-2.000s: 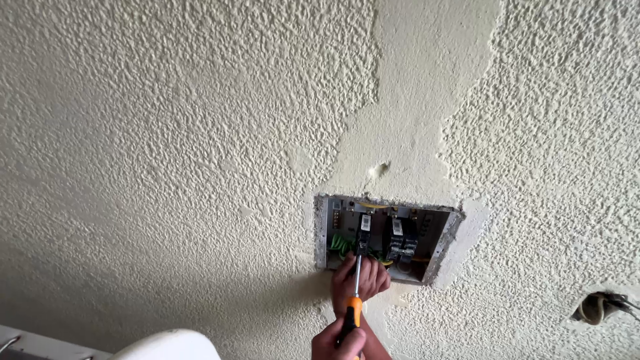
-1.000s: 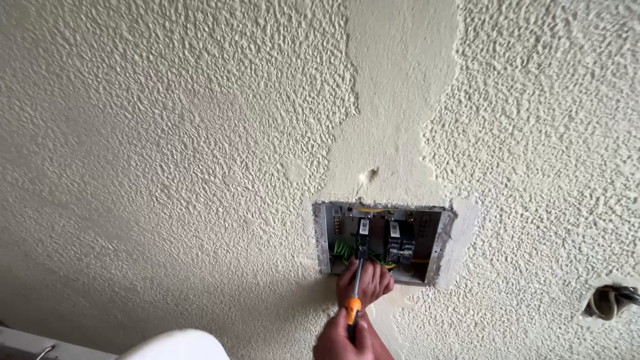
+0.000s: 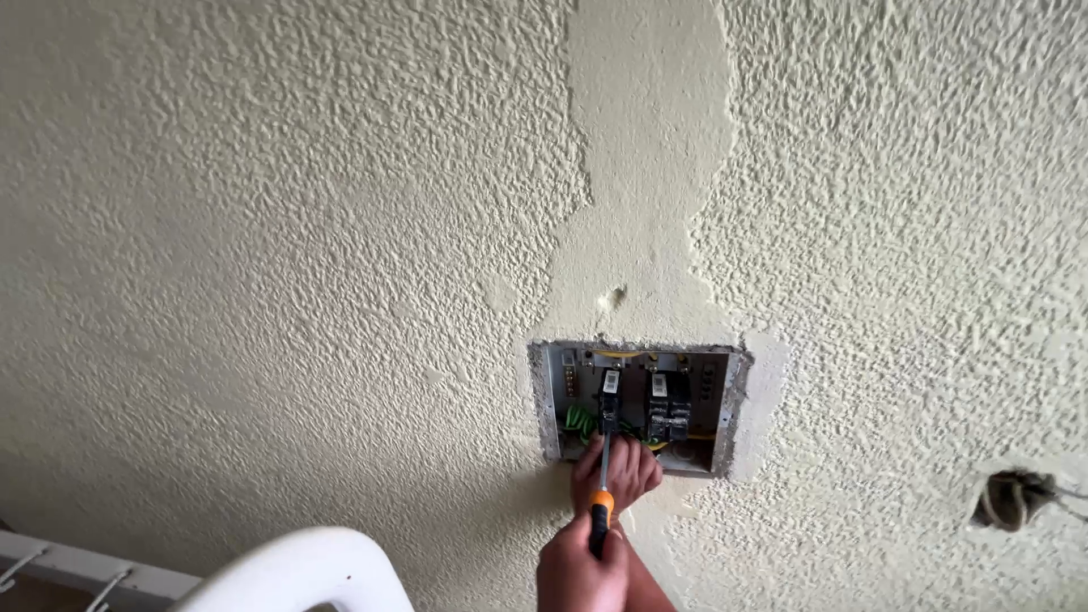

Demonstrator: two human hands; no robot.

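Note:
An electrical box is recessed in the wall. Inside are a narrow black circuit breaker, a wider group of black breakers, coiled green wires and yellow wires. My left hand is closed around the orange and black handle of a screwdriver. The shaft points up to the lower end of the narrow breaker. Above it, my right hand has its fingers curled at the box's lower edge, just under that breaker; what they grip is hidden.
Textured plaster surrounds the box, with a smoother strip above and a small hole. A round wall opening with wires lies at the right. A white curved plastic object and a white rail with hooks are at the lower left.
The view has shifted slightly. Both hands stay at the same breaker, with the screwdriver still held up to its lower end.

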